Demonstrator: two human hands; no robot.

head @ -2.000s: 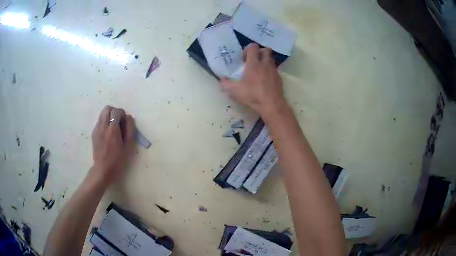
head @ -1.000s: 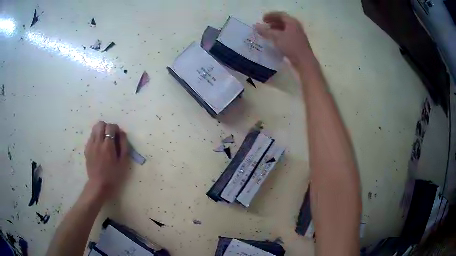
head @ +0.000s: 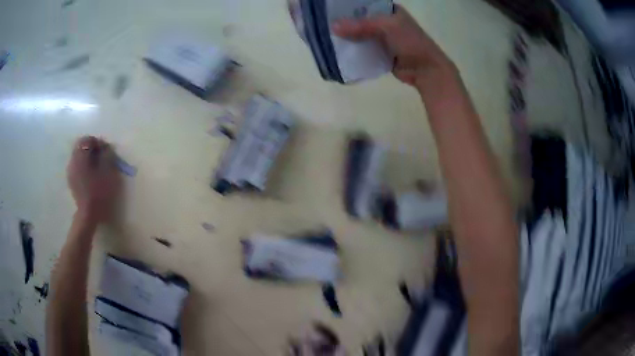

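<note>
My right hand (head: 400, 43) holds a dark cut bundle (head: 355, 52) with a white paper top, lifted at the top of the view, thumb across the paper. My left hand (head: 94, 174) is curled at the left over the table (head: 202, 292); a small pale slip or tip (head: 127, 167) sticks out beside its fingers, and what it belongs to is hidden. Another white-topped rectangular bundle (head: 188, 59) lies at the upper left. The frame is blurred.
Narrow strip bundles (head: 257, 146) lie mid-table. More bundles lie at centre front (head: 292, 257), lower left (head: 143, 292) and right of centre (head: 365, 177). Dark offcuts (head: 26, 250) are scattered at left. Long white-topped panels with dark gaps (head: 574, 243) stand at the right edge.
The view has shifted right. My right hand has taken hold of the upper bundle and moved it away from the neighbouring rectangular bundle. My left hand keeps its curled shape with the pale slip.
</note>
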